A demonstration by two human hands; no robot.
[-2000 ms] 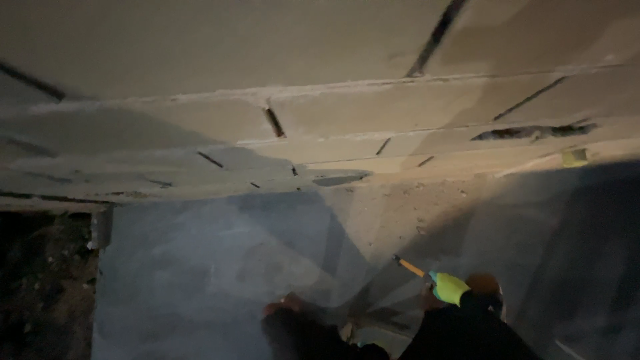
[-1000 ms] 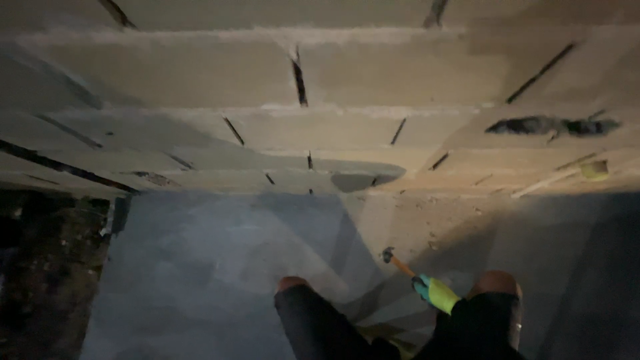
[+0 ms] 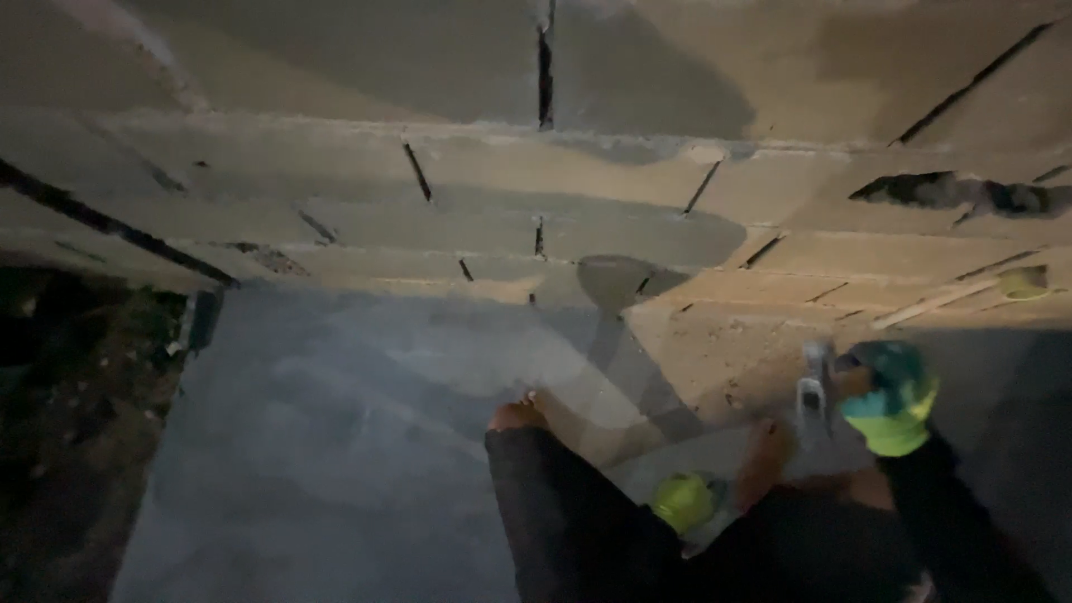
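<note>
My right hand (image 3: 892,398), in a yellow-green and teal work glove, grips the handle of a hammer (image 3: 814,389) at the lower right; the blurred metal head points up and left of the glove. My left hand (image 3: 685,502), in a yellow-green glove, is low between my legs, mostly hidden, and whether it holds anything is unclear. Ahead stands a block wall (image 3: 494,180) with dark gaps in several vertical joints and a large ragged hole (image 3: 946,193) at the right. Shadows fall across it.
A grey concrete floor (image 3: 335,435) runs along the wall's foot, with small debris (image 3: 733,389) near it. Dark rough ground (image 3: 75,419) lies beyond the floor's left edge. A pale pipe-like piece (image 3: 938,303) slants along the wall near a yellowish round object (image 3: 1023,283).
The right hand has risen nearer to the wall and to the right, with the hammer in it. The left glove has come into sight between the legs.
</note>
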